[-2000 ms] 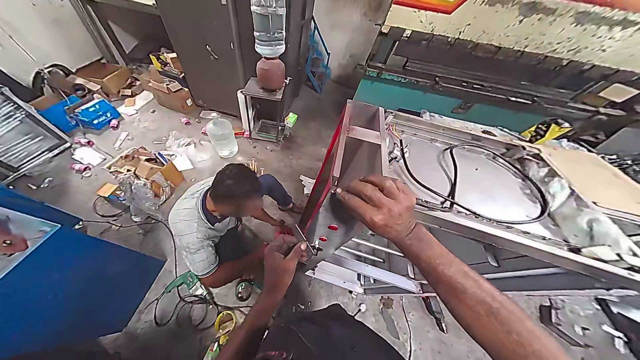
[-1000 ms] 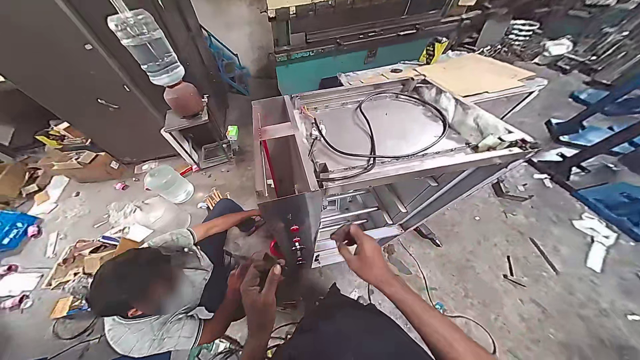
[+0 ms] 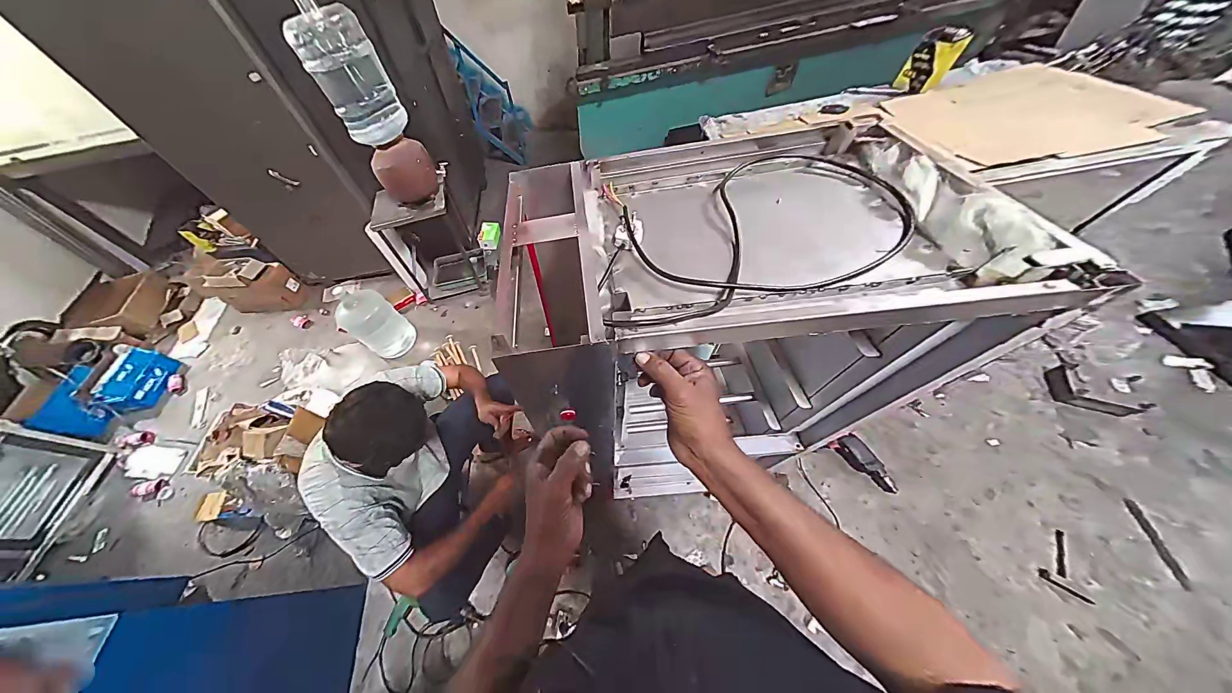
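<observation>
A metal cabinet frame (image 3: 866,308) stands in front of me, with a loop of black cable (image 3: 736,226) on its top panel. At its near left is an upright metal panel (image 3: 544,371) bearing a red button (image 3: 568,415). My left hand (image 3: 558,481) is raised just before this panel, fingers curled; whether it holds something small cannot be told. My right hand (image 3: 685,393) is at the frame's front corner, thumb and fingertips pinched near a small dark piece; a hold on it is unclear.
A co-worker (image 3: 385,472) crouches at left, hands near the panel's far side. Cardboard boxes (image 3: 245,284), a clear water jug (image 3: 375,324) and scraps lie on the floor beyond. A power tool (image 3: 863,464) lies below the frame, and cables trail on the floor near me.
My right hand has moved to the frame's front corner from in front of it. The co-worker's head has turned down. The view has swung around the frame.
</observation>
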